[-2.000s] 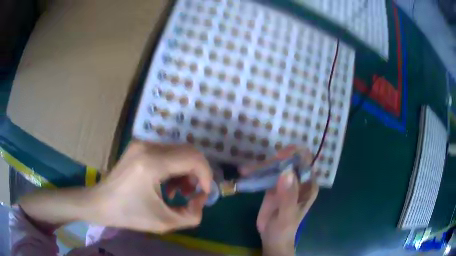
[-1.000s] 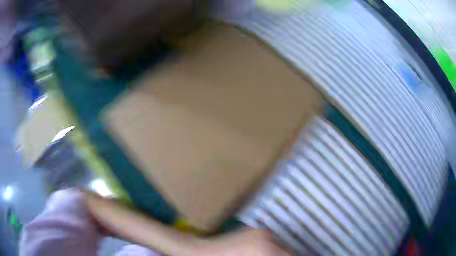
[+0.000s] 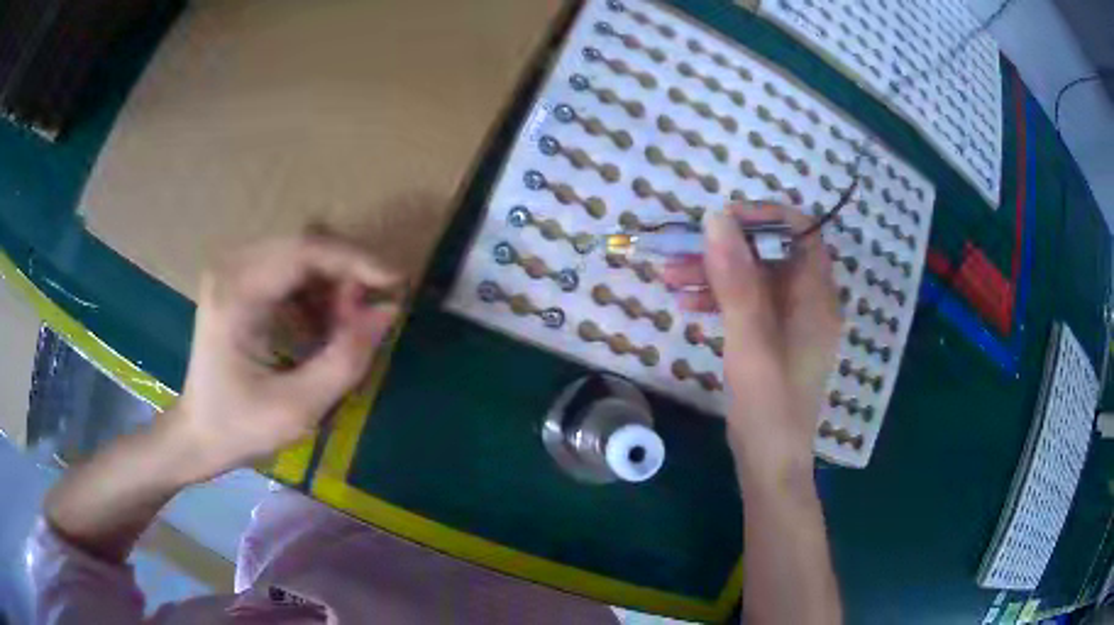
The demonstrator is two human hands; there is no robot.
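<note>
My right hand (image 3: pixel 776 287) holds a slim grey wired tool (image 3: pixel 672 241). Its brass-gold tip is over the white slotted tray (image 3: pixel 782 92), beside a small silvery component (image 3: pixel 583 243) at a cutout. A dark red cable (image 3: pixel 843 208) runs from the tool's rear. More silvery components (image 3: pixel 520 216) sit along the tray's left edge; the other tan dumbbell cutouts look empty. My left hand (image 3: pixel 281 342) is over the lower edge of the brown cardboard, thumb and fingers curled close together. It is blurred, and I cannot tell whether it holds anything.
A round silvery bottle with a white top (image 3: pixel 634 453) stands on the green mat below the tray. Brown cardboard (image 3: pixel 330 110) lies to the left. Other white trays lie at the back (image 3: pixel 910 61) and far right (image 3: pixel 1044 458). A red label (image 3: pixel 981 285) is on the mat.
The view swung left and came back. My hands, close together two seconds ago, are now apart: the right over the tray with the tool, the left near the cardboard. The bottle now shows.
</note>
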